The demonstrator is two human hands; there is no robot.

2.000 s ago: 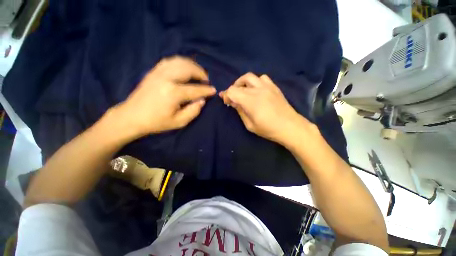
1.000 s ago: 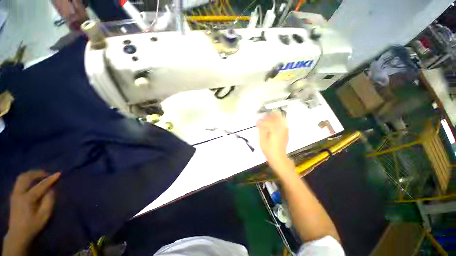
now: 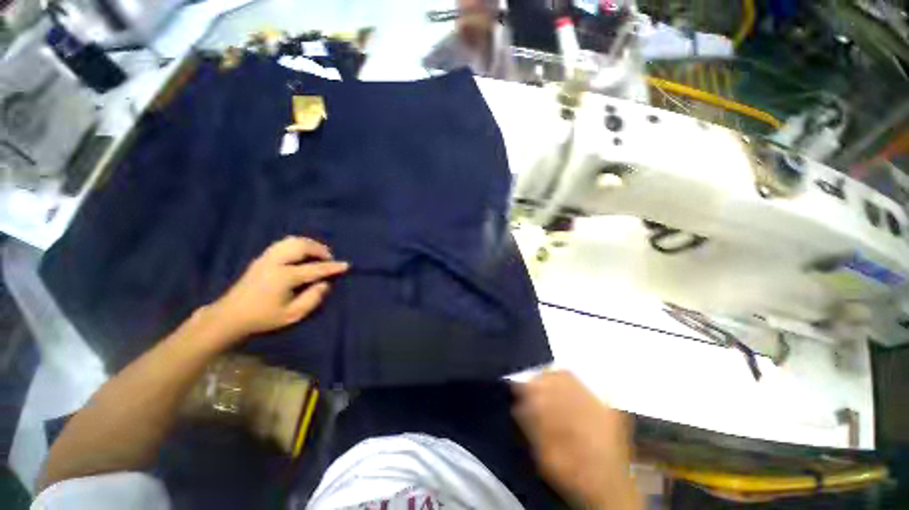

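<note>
The dark navy garment (image 3: 399,179) lies spread over the table in front of me, with a fold at its middle. A tan tag (image 3: 308,113) and a small white tag lie on its upper part. My left hand (image 3: 284,284) rests on the garment, thumb and index fingertips together at the middle seam; whether they pinch cloth I cannot tell. My right hand (image 3: 570,428) is blurred by the garment's lower right corner, at the table's front edge. A small pale shape shows at its fingertips, too blurred to name.
The white sewing machine (image 3: 698,189) stands on the right. Dark-handled snips (image 3: 716,330) lie on the white table (image 3: 608,361) below it. A brown plastic-wrapped package (image 3: 249,398) is under my left forearm. More tags line the garment's far edge. Another person's hand (image 3: 476,22) shows at the top.
The view has swung back left from the machine to the garment. My right hand has moved from the table near the machine to the garment's lower right corner. My left hand stays on the cloth.
</note>
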